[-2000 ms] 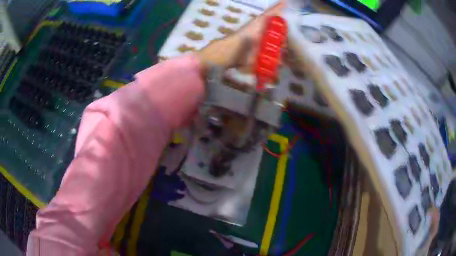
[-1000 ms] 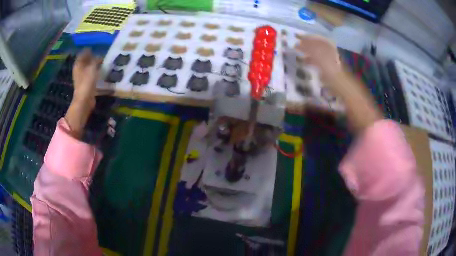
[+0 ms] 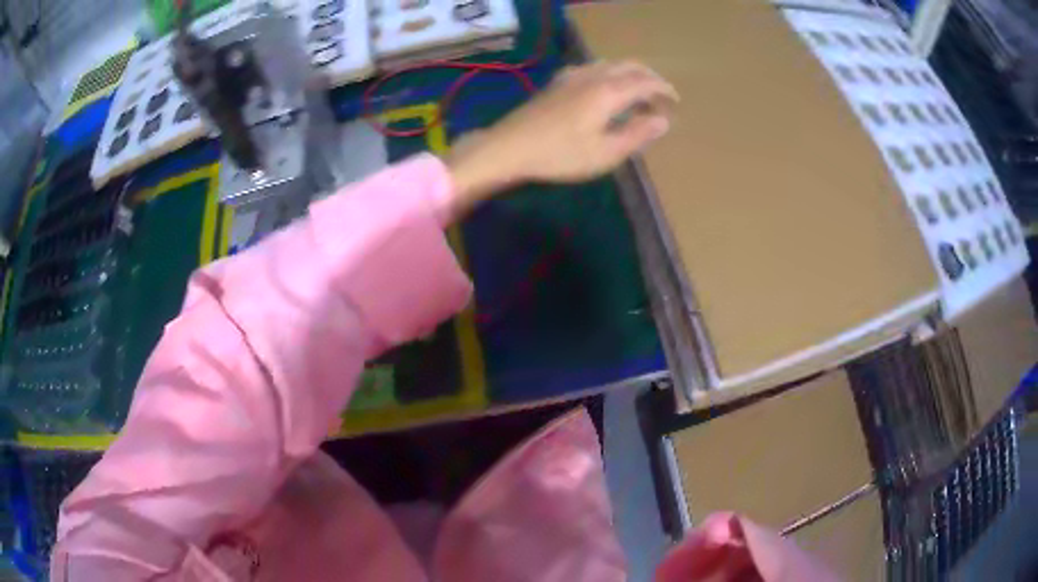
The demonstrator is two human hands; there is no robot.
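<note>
My left hand [image 3: 569,125] reaches across from the left, its fingertips over the left edge of a plain brown cardboard sheet [image 3: 785,193]. A small dark shape shows between thumb and fingers; I cannot tell if it is a held part or a gap. The cardboard lies on a stack, with a white edge below it. A white foam tray [image 3: 888,85] with rows of parts lies along its right side. My right hand is out of view; only a pink sleeve shows at the bottom edge.
The metal test fixture [image 3: 268,159] stands at upper left, blurred. Foam trays [image 3: 142,125] lie behind it. Red wires [image 3: 455,71] curve over the green mat. A blister tray [image 3: 68,262] is far left. More cardboard [image 3: 785,455] lies below the bench edge at lower right.
The view has swung right, onto the cardboard stack. My left hand has moved from the left end of the foam tray to the cardboard. My right hand has left the view.
</note>
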